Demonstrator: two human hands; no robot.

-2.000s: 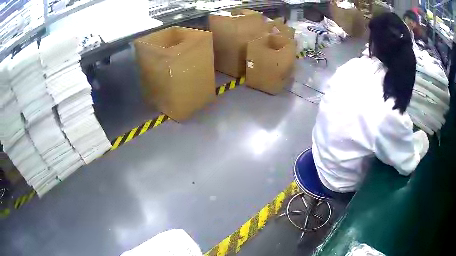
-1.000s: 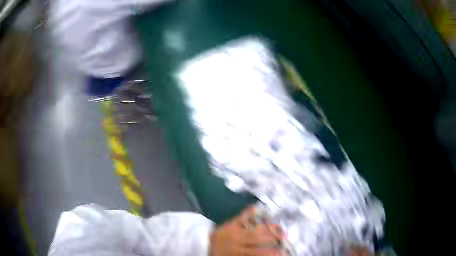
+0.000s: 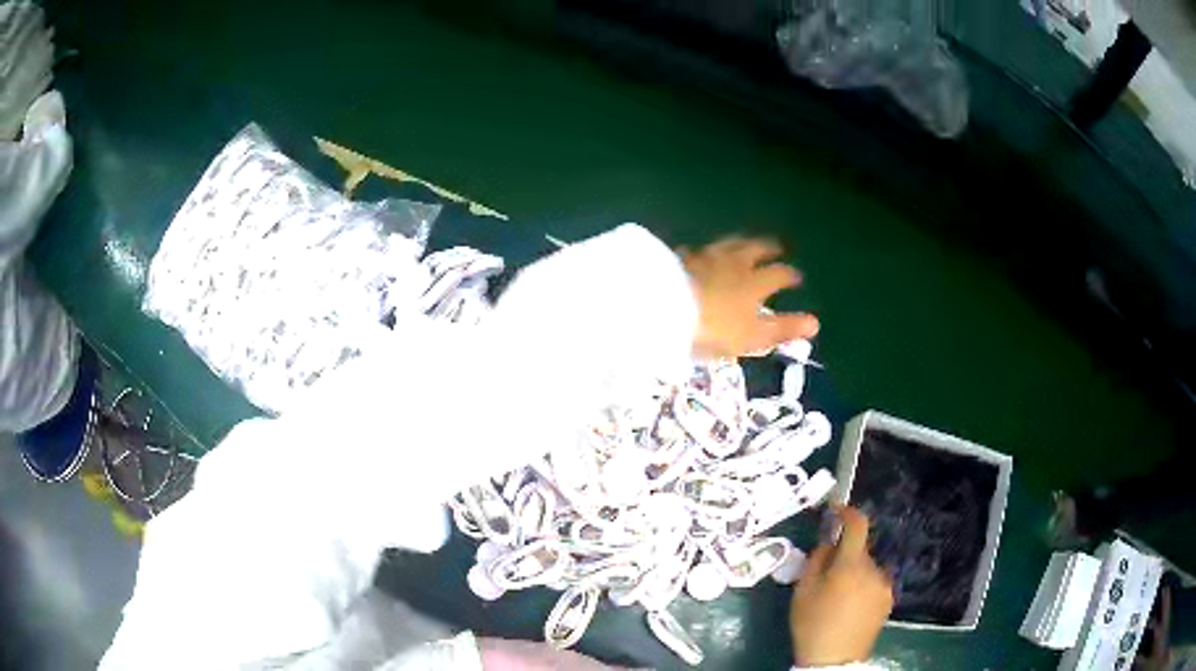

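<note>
A heap of white coiled cables (image 3: pixel 656 485) with small round discs lies on the green surface in front of me. My left hand (image 3: pixel 748 299) is over its far edge, palm down, fingers apart; one cable's disc lies by the thumb. My left sleeve covers part of the heap. My right hand (image 3: pixel 842 590) is at the heap's right side, by the near left edge of a shallow white-rimmed parts tray (image 3: pixel 999 524) with dark contents. Its fingers are curled, and whether they hold anything is hidden. A clear bag of white cables (image 3: pixel 282 282) lies left of the heap.
A neighbouring person's white sleeve (image 3: pixel 29 197) and a blue-seated stool (image 3: pixel 59 433) are at the left edge. An empty polybag (image 3: pixel 872 59) lies at the far side. White boxes (image 3: pixel 1115 610) stand right of the tray. Worn yellowish tape (image 3: pixel 407 177) marks the green surface.
The view has swung from the floor and neighbour down to the bench. The tray and white boxes now show. My left arm now reaches across the heap with its fingers spread.
</note>
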